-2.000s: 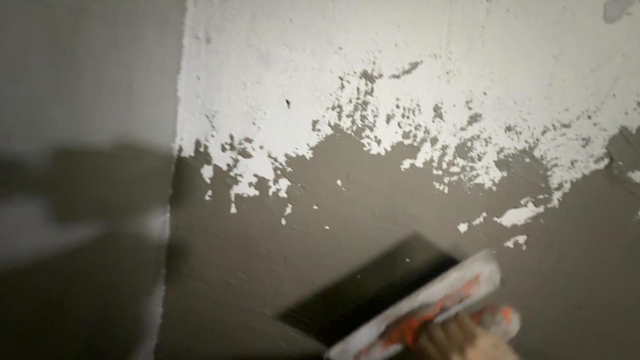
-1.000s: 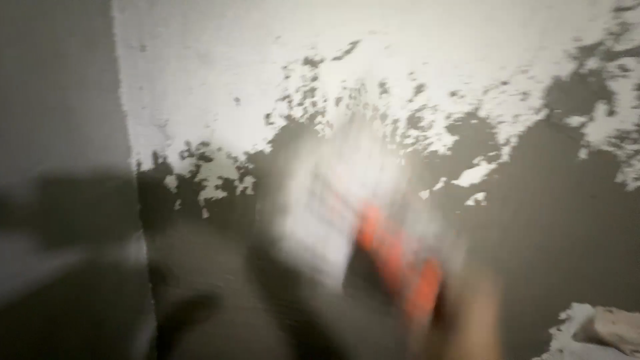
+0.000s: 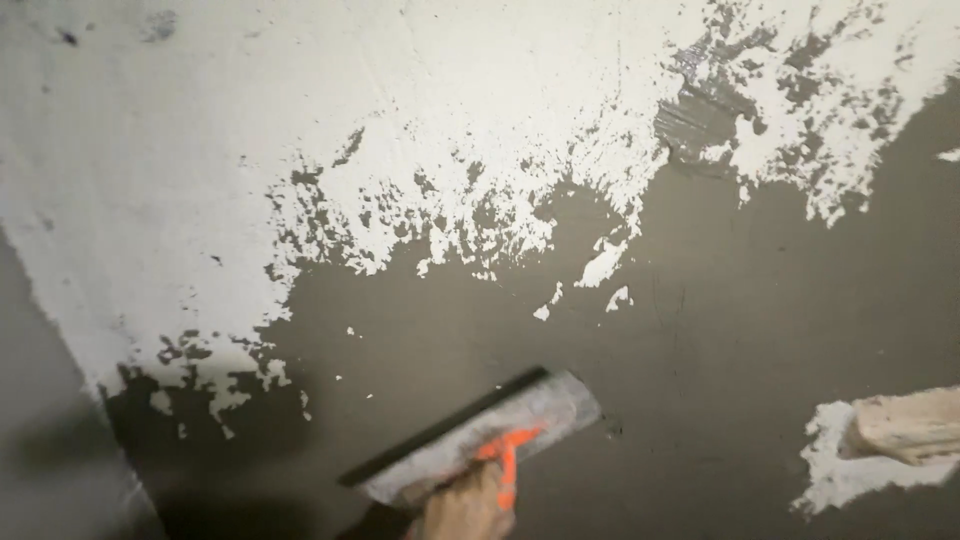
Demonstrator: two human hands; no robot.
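My right hand (image 3: 465,506) comes in from the bottom edge, closed around the orange handle (image 3: 508,469) of a wide plastering trowel. The trowel's grey, smeared metal blade (image 3: 487,439) slants up to the right against the wall, with a dark band along its upper side. Around it lies smooth grey-brown plaster (image 3: 720,352). Above, the wall is white (image 3: 480,67), and the border between the two is ragged and speckled. My left hand is not in view.
A rough beige thing (image 3: 907,426) juts in at the lower right, beside a jagged white patch (image 3: 832,480); what it is I cannot tell. An edge of the wall runs down the left, with a shaded grey surface (image 3: 37,427) beyond it.
The blurred trowel of one second ago has moved lower on the wall and now slants up to the right, still in my right hand. The view has tilted and shifted to the right.
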